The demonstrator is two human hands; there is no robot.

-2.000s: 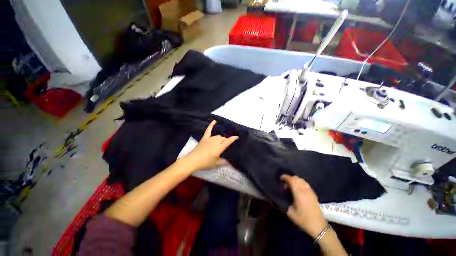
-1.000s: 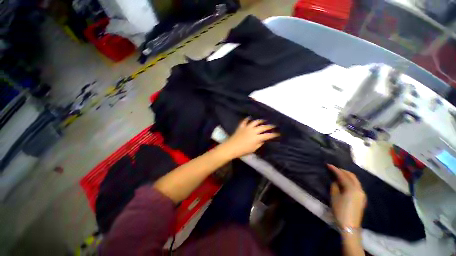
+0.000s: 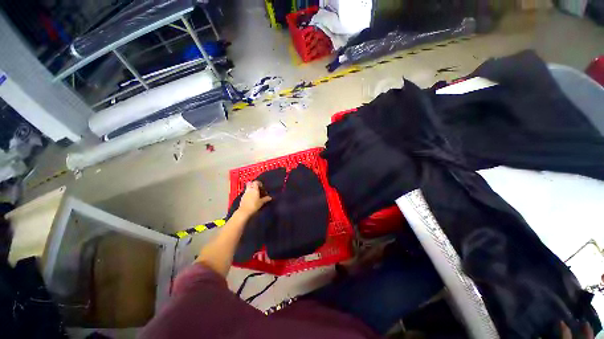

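A black garment body (image 3: 397,142) lies draped over the left part of the white sewing table (image 3: 533,205) and hangs over its edge. Black cut panels (image 3: 299,215) lie in a red plastic crate (image 3: 341,248) beside the table. My left hand (image 3: 252,198) is at the upper left of the panels, its fingers on the dark fabric; whether they pinch a piece is unclear. My right hand (image 3: 575,331) is cut off by the bottom right edge; only fingertips show, on the black garment. The sewing machine head is out of view.
A grey-framed box (image 3: 112,222) stands at the lower left. Fabric rolls (image 3: 155,99) lie by a metal rack at the upper left. Another red crate (image 3: 310,40) stands farther back. Yellow-black tape (image 3: 202,229) and scraps are on the floor. A pale trough (image 3: 575,83) borders the table's back.
The view has swung left and down towards the crate. My left hand has left the garment on the table and reached the panels in the crate. My right hand is now mostly out of view.
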